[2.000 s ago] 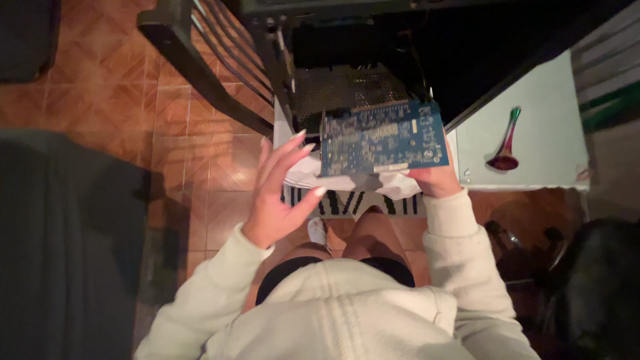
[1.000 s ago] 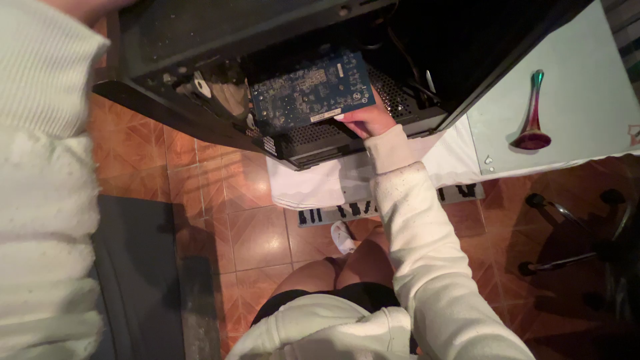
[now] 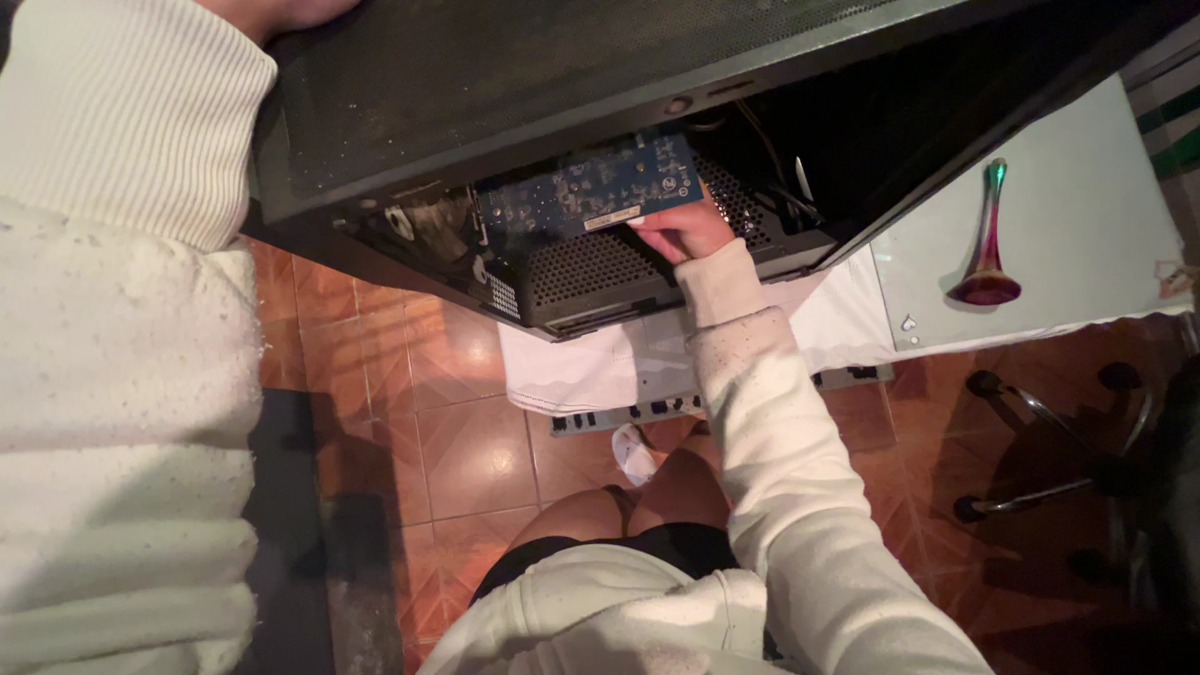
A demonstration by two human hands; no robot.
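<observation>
My right hand [image 3: 689, 228] grips the near right corner of a blue circuit board [image 3: 591, 187]. The board lies partly inside a black computer case [image 3: 553, 103], above a perforated metal panel [image 3: 591, 267]. The case's upper side hides the board's far edge. My left hand [image 3: 286, 11] rests at the upper left on the outside of the case; most of it is cut off by the frame, and its fingers are not clearly seen. Cables [image 3: 769, 141] show in the dark interior, to the right of the board.
The case stands on a table with a white cloth [image 3: 581, 375]. A makeup brush [image 3: 994, 234] with a multicoloured handle lies on the glassy tabletop [image 3: 1078, 206] at right. A wheeled chair base [image 3: 1050, 497] stands at lower right, and a dark grey surface [image 3: 286, 525] is at lower left.
My left hand has left the board's side and moved up to the case's upper left. The board, held in my right hand, has moved from in front of the case into it. The view has shifted.
</observation>
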